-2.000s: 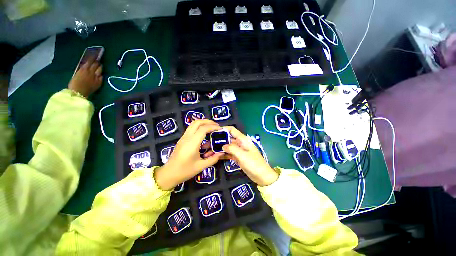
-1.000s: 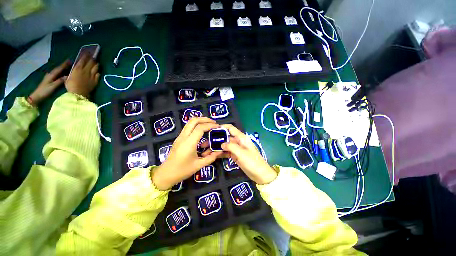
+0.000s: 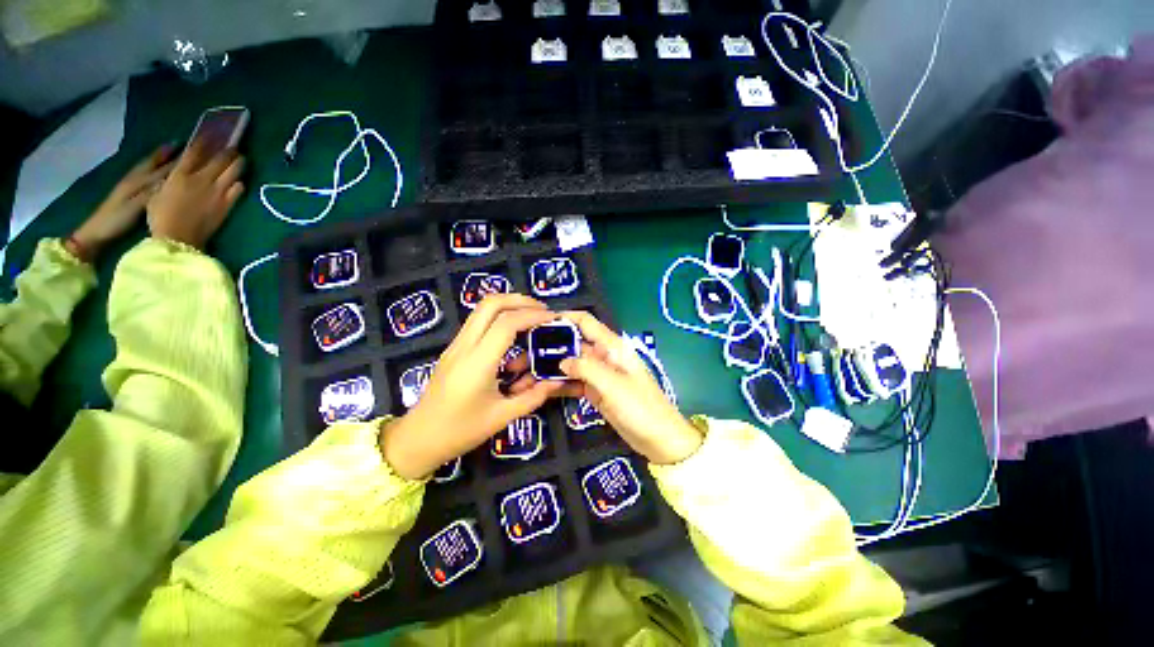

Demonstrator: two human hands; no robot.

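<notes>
A watch head (image 3: 554, 350) with a pale rim and black screen showing a small line of white text is held above the front foam tray (image 3: 500, 560). My left hand (image 3: 471, 386) grips its left side with the fingers. My right hand (image 3: 624, 389) holds its right side, the thumb at the lower right corner. Both hands are bare. The tray is black, with square pockets holding several lit watches; one upper pocket is empty. My hands hide some middle pockets.
The rear black tray (image 3: 506, 187) holds whitish pieces and a white label (image 3: 772, 164). Loose watches (image 3: 767, 396) lie at right among tangled cables. A white cord (image 3: 332, 171) lies at left. A neighbour's hands touch a phone (image 3: 219, 132). A person in pink stands at right.
My hands and the held watch stay almost unchanged. The neighbour's second hand has come into view beside the phone. The pink sleeve at right has shifted.
</notes>
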